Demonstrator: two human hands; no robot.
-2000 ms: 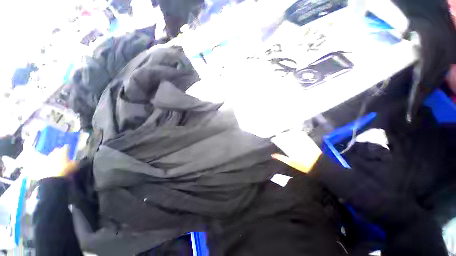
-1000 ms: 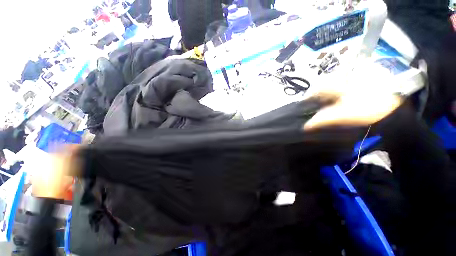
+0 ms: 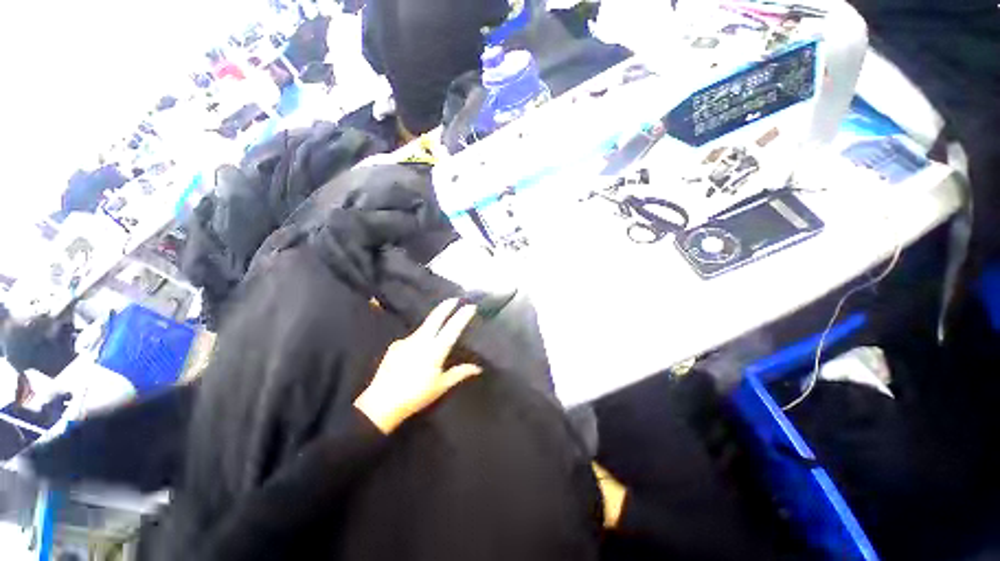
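Observation:
A large black garment (image 3: 318,318) is heaped from the table's left end down over my lap. My left hand (image 3: 417,373) lies palm down on it, with thumb and fingers spread. My right hand (image 3: 610,496) shows only as a small patch at the garment's lower right edge; its fingers are hidden. The white sewing machine (image 3: 614,121) stands behind, with a dark control panel (image 3: 746,94). The needle area (image 3: 499,225) is just beyond the garment, too washed out to see detail.
Black-handled scissors (image 3: 656,219) and a black device with a round dial (image 3: 757,232) lie on the white table (image 3: 647,318). A purple-blue bottle (image 3: 510,88) stands behind the machine. Blue crates are at left (image 3: 146,345) and lower right (image 3: 806,449). A pale cord hangs by the table edge.
The garment edge stretched between both hands has come down onto the lap. My left hand has moved from the far left to the middle; my right hand has moved down and left, mostly out of sight.

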